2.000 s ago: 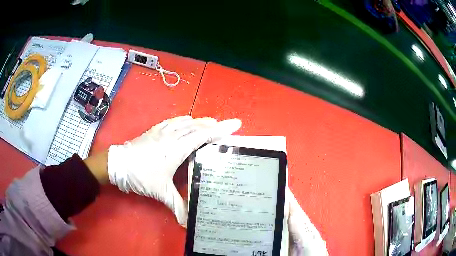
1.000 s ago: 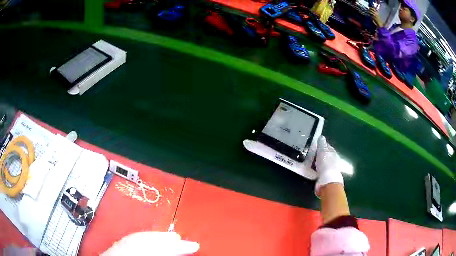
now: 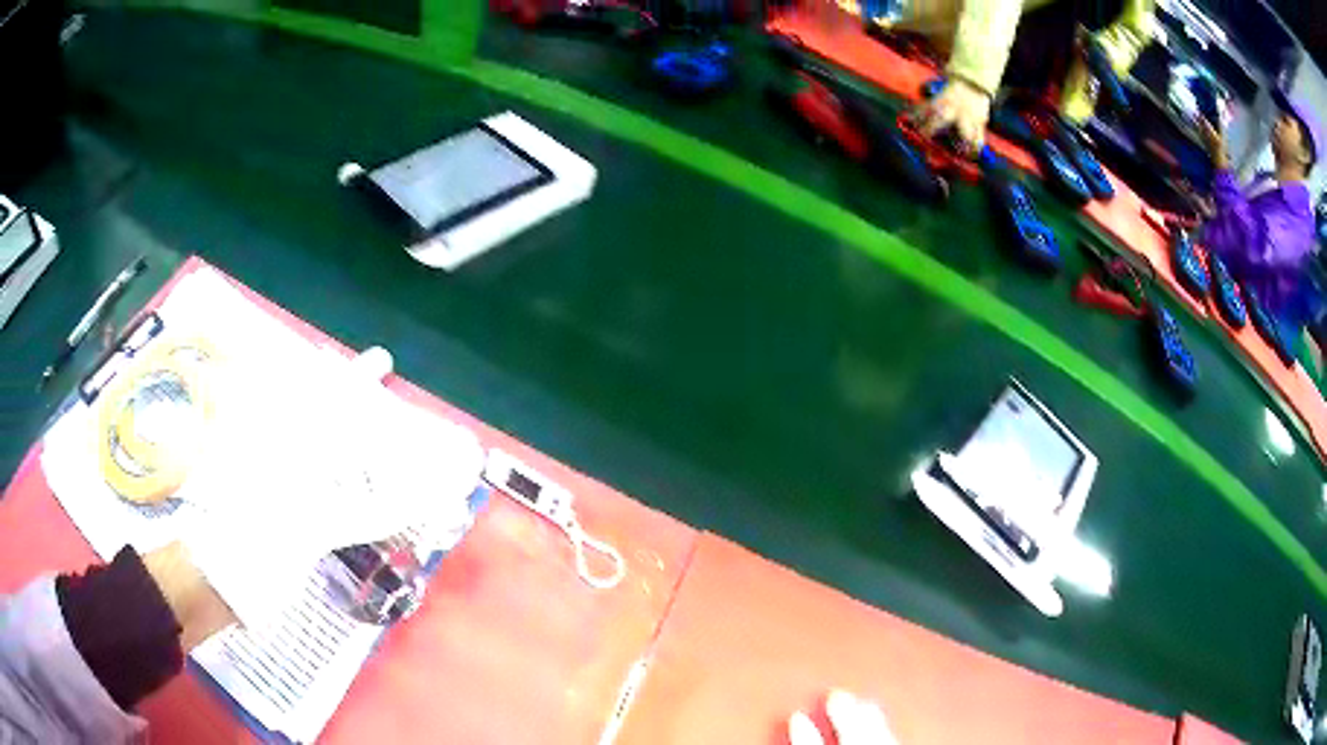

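My left hand [image 3: 313, 510], in a white glove, is over the papers [image 3: 284, 662] on the clipboard; it is washed out, so its fingers and any hold are unclear. Only gloved fingertips of my right hand [image 3: 844, 720] show at the bottom edge; the rest is cut off. An e-reader [image 3: 1027, 448] on a white tray [image 3: 975, 531] lies on the green conveyor at the right, touched by neither hand. Another e-reader [image 3: 463, 178] on a white tray lies further left on the conveyor.
Yellow tape rolls [image 3: 146, 422] and a small black-and-red item [image 3: 376, 578] lie on the papers. A small meter [image 3: 530, 486] with a white loop lies on the red mat [image 3: 560, 655]. Blue-and-black devices [image 3: 1026, 218] and people are across the conveyor.
My right hand has let go of the e-reader on the conveyor and drawn back to the bottom edge. My left hand has moved onto the papers. The view has shifted left.
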